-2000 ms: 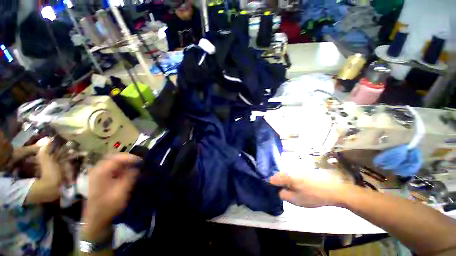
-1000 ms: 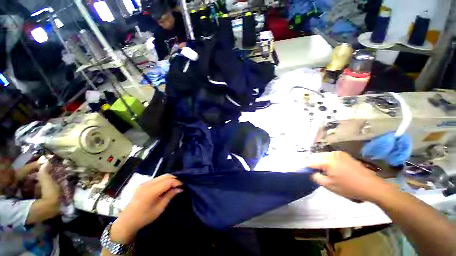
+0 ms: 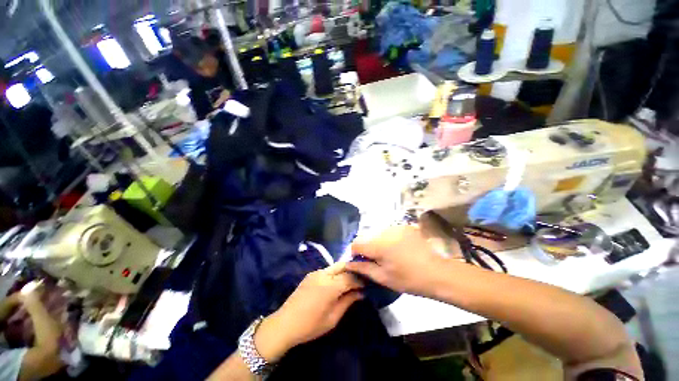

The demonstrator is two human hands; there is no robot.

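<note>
A large heap of navy fabric (image 3: 253,238) with black panels and thin white piping lies left of the cream JACK sewing machine (image 3: 551,164). My left hand (image 3: 316,301), with a metal watch on the wrist, pinches the navy fabric in front of the machine's left end. My right hand (image 3: 394,257) is close beside it, fingertips almost touching the left ones, and grips the same fabric. The pinched edge is mostly hidden by the fingers. The machine's needle area is lost in glare and behind my right hand.
Black shears (image 3: 484,255) lie under the machine arm, where a light blue bundle (image 3: 504,208) hangs. A round tray (image 3: 569,242) sits right of them. A pink-topped bottle (image 3: 456,123) stands behind. Another machine (image 3: 100,245) and a person's arm (image 3: 41,327) are at left.
My hands, earlier wide apart with the fabric stretched between them, are now together at the fabric. The view has shifted right, showing more of the JACK machine.
</note>
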